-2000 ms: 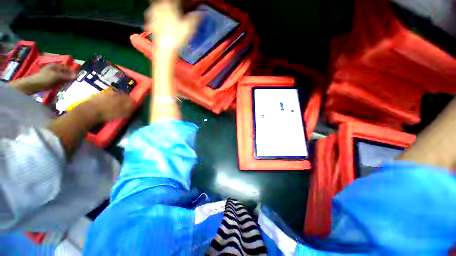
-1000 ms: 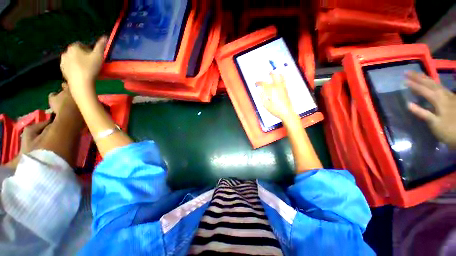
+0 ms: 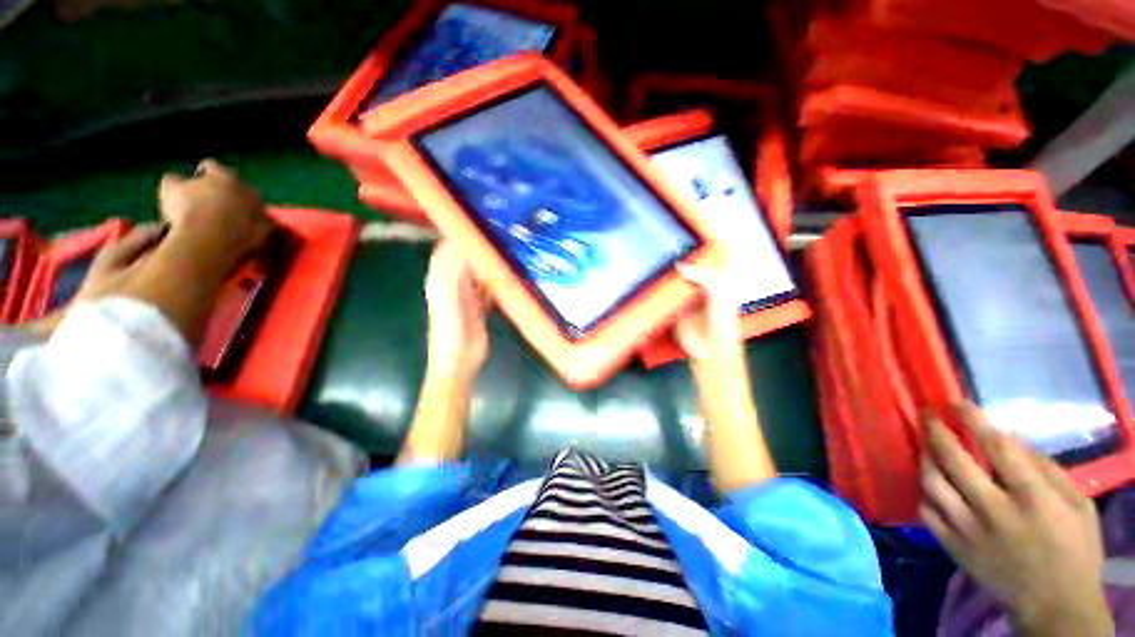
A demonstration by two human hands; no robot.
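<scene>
A tablet (image 3: 556,205) showing blue petal wallpaper sits in a red-orange foam tray (image 3: 479,271), tilted, in front of me. My left hand (image 3: 456,305) holds the tray's left lower side; its fingers are partly hidden under the foam. My right hand (image 3: 709,311) grips the tray's right lower corner, thumb on top. Behind and partly under it, a second tablet with a white test screen (image 3: 747,237) lies in its own foam tray (image 3: 774,321).
A tray with another wallpaper tablet (image 3: 467,47) lies at the back. Stacked foam trays (image 3: 915,118) stand back right. At right, a neighbour's hand (image 3: 1014,516) touches a leaning tray with a tablet (image 3: 1014,311). At left, a neighbour's hands (image 3: 205,230) work over a tray (image 3: 317,280).
My right hand has left the white-screen tablet and my left hand has come in from the left. Both now hold a wallpaper tablet's tray, which overlaps the white-screen one.
</scene>
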